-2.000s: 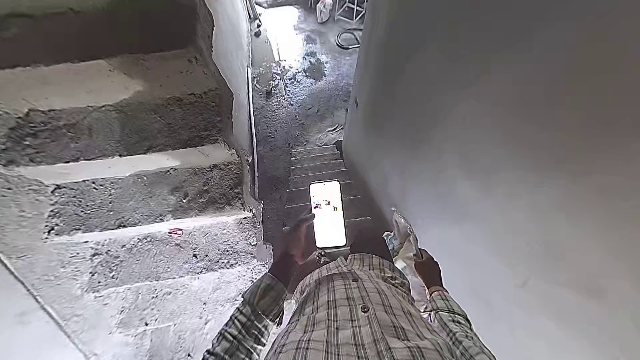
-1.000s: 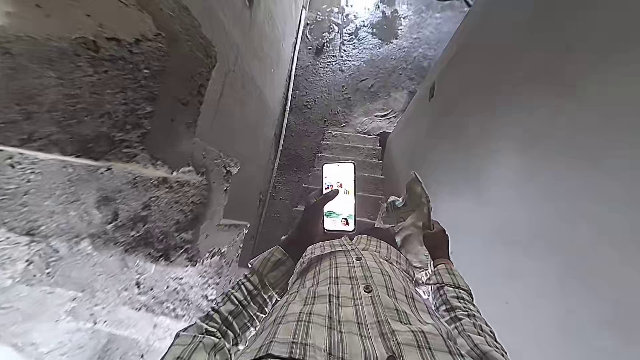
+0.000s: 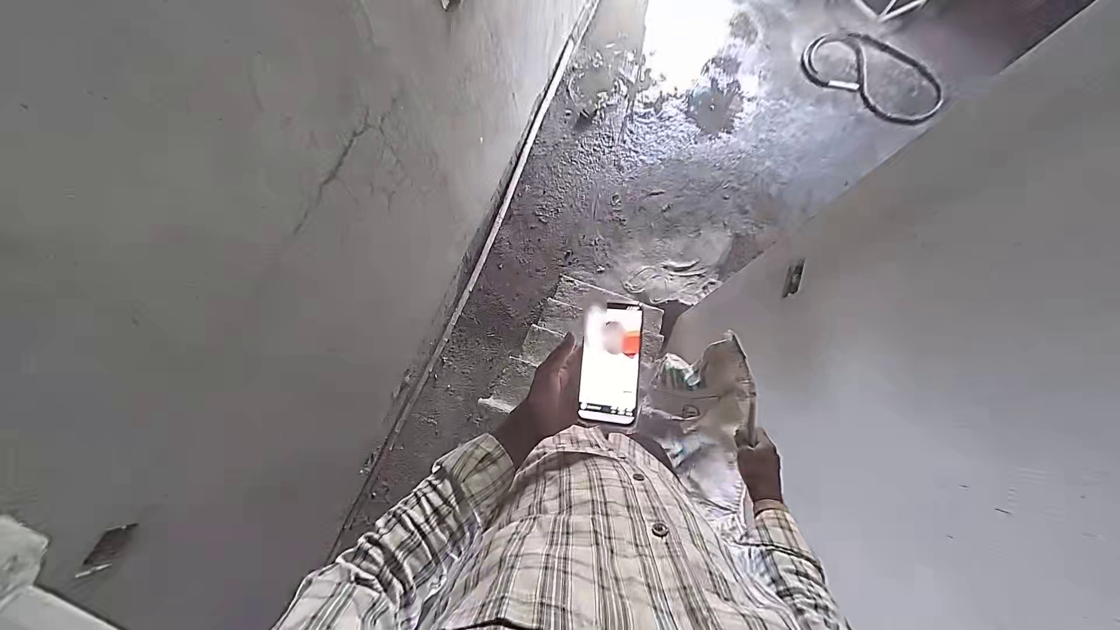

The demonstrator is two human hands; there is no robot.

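Observation:
My left hand (image 3: 551, 389) holds a smartphone (image 3: 610, 366) upright in front of my checked shirt (image 3: 586, 534), its thumb along the phone's left edge. The phone's screen is lit and shows a picture above a white area. On the right, my right hand (image 3: 759, 464) grips the edge of a crumpled, dusty sack or plastic bag (image 3: 713, 394), which hangs beside my body. Below the phone, concrete steps (image 3: 547, 337) lead down; the phone, the bag and my body hide part of them.
Plastered walls stand close on the left (image 3: 262, 219) and right (image 3: 945, 350), the right one with a small recessed box (image 3: 794, 278). A rough, partly wet floor (image 3: 647, 192) lies beyond the steps. A looped hose or cable (image 3: 901, 114) rests on it at the upper right.
The view has shifted well down the stairwell, and the rough steps at the left have left it. The phone's screen content has changed. Both hands keep their holds; my left thumb is off the screen.

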